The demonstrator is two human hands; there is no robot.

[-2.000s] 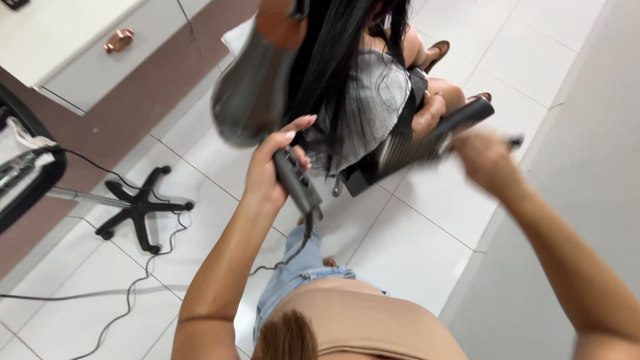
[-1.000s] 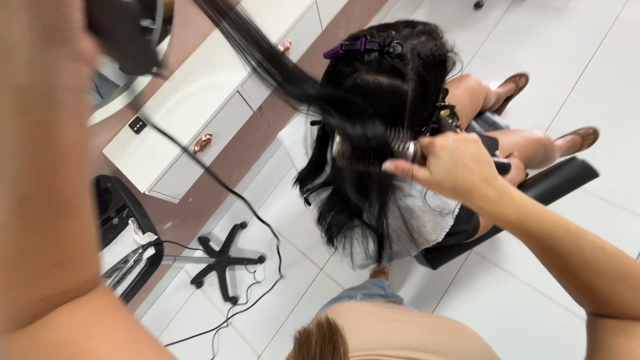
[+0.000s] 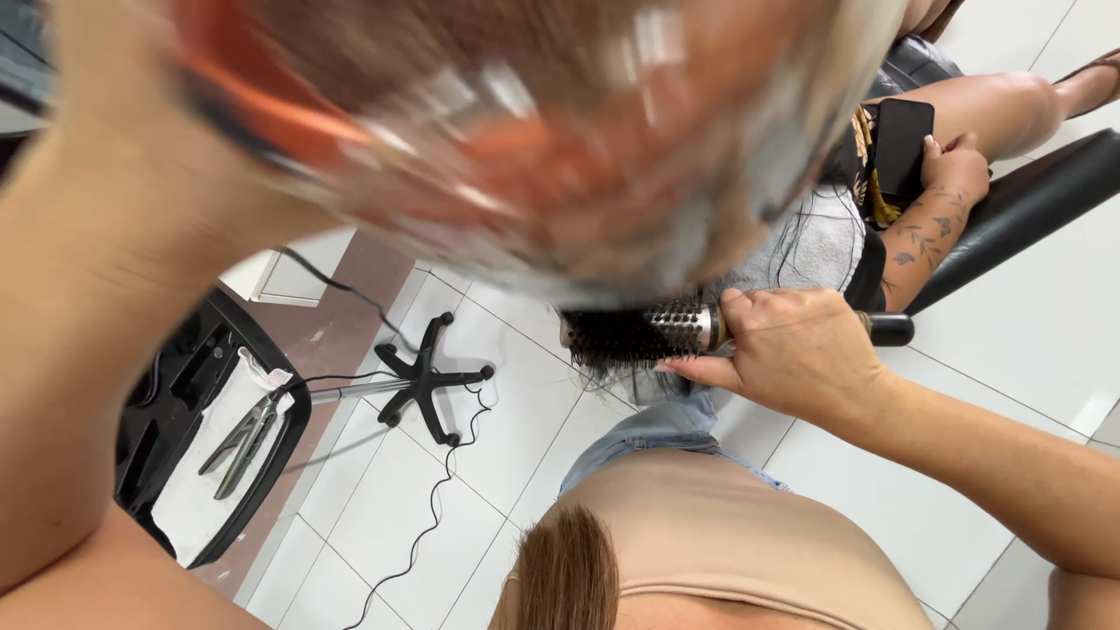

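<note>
A blurred, glossy hair dryer (image 3: pixel 525 149) fills the top middle, very close to the camera. My left hand (image 3: pixel 206 188) is at its left side and holds it; the fingers are hidden. Below the dryer, my right hand (image 3: pixel 792 350) grips a round metal-barrel hair brush (image 3: pixel 643 332) near the barrel, my thumb along the bristles. The handle's black end sticks out to the right. Dark hair lies over the barrel, its ends hanging below. Beside the brush, a light towel (image 3: pixel 818 241) covers part of the seated person, whose head the dryer hides.
The seated person's tattooed forearm (image 3: pixel 927 232) and a phone (image 3: pixel 904 149) are at right, by a black chair armrest (image 3: pixel 1019 219). At left, a black trolley tray (image 3: pixel 293 437) holds a flat iron (image 3: pixel 248 446) on a white cloth. Its wheeled base (image 3: pixel 426 378) and a cord (image 3: pixel 433 516) are on the tiles.
The dryer has come from the upper left to the top middle, over the seated person's head. The brush has moved from beside that head to lower down, with hair still on it.
</note>
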